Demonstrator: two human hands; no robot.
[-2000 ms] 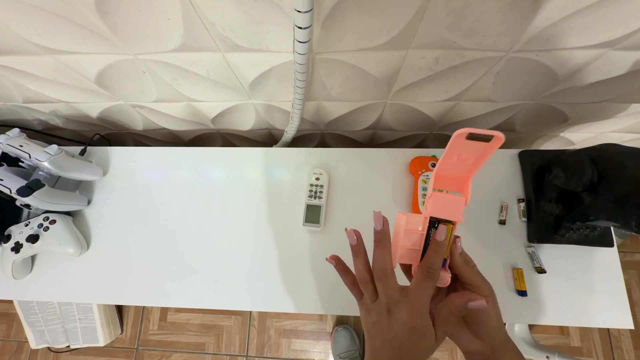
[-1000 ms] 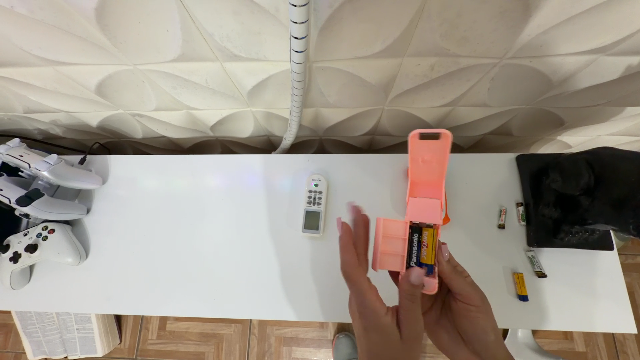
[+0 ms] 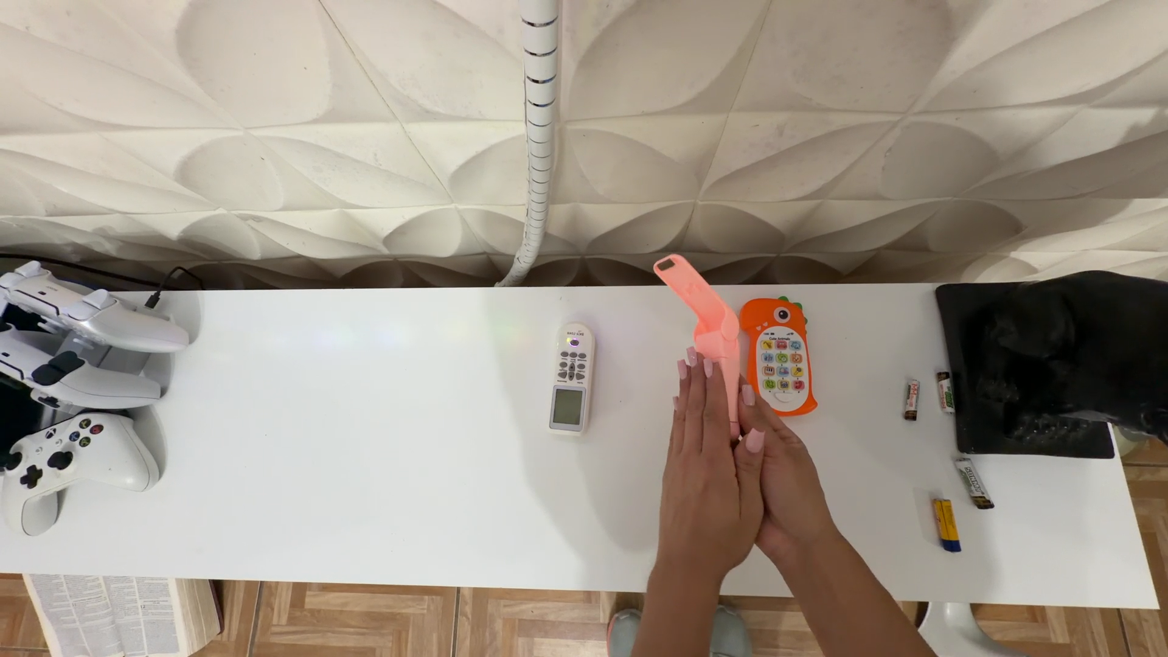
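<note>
A pink plastic battery-powered device (image 3: 719, 345) is pressed between my two palms, its hinged arm sticking up and to the left. My left hand (image 3: 710, 465) lies flat along its left side with fingers extended. My right hand (image 3: 783, 474) holds it from the right. The palms and fingers hide its battery compartment. Just right of the device lies an orange toy phone (image 3: 780, 356) with a white keypad. A white air-conditioner remote control (image 3: 572, 379) rests on the table to the left of my hands.
Several loose batteries, among them a yellow and blue one (image 3: 946, 525), lie at the right of the white table (image 3: 365, 438). A black animal (image 3: 1077, 347) is on a black pad (image 3: 1031, 443) there. White game controllers (image 3: 82, 461) stand at the left; an open book (image 3: 119, 616) is below.
The device has turned edge-on between my palms, and its open battery compartment is now covered. My left hand has come in from beside it and lies flat against it. The orange toy phone is uncovered.
</note>
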